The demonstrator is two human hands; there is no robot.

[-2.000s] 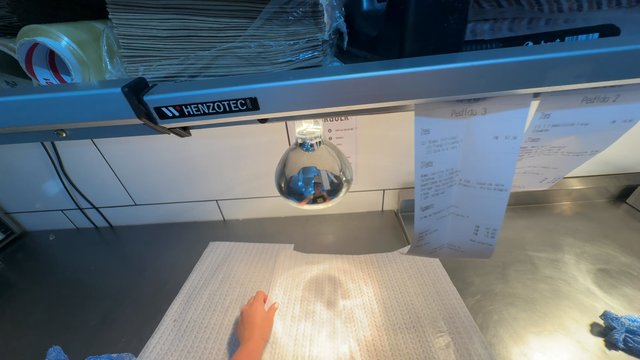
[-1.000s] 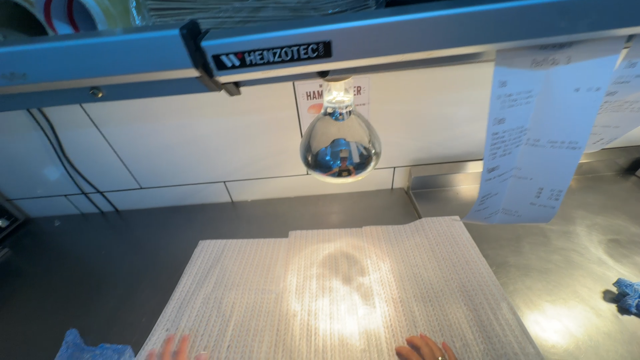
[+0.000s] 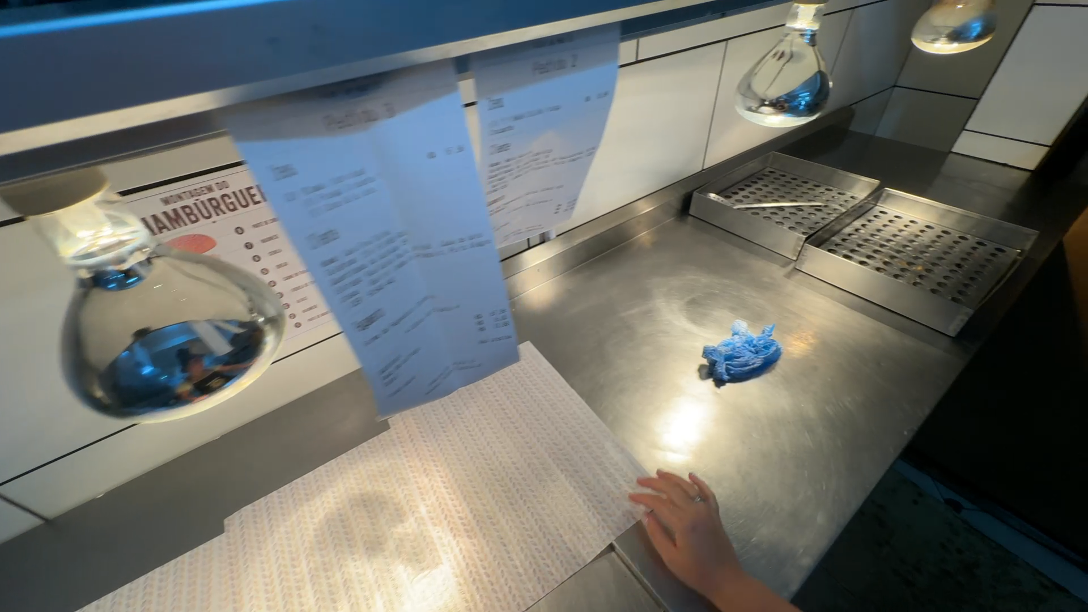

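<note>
Printed paper sheets lie partly overlapping on the stainless steel counter, lit from above. My right hand, with a ring on one finger, is at the right edge of the sheets, palm down with fingers spread a little. Its fingertips are at the paper's edge; whether they touch it I cannot tell. My left hand is out of view. A crumpled blue cloth lies on the counter beyond my right hand.
Heat lamp bulbs hang low at the left and upper right. Two long paper slips hang from the metal shelf, one just above the sheets. Two perforated metal trays stand at the back right. A poster is on the tiled wall.
The view has swung to the right. Both hands were at the near part of the paper one second ago; now my right hand is at its right edge and my left hand is out of view.
</note>
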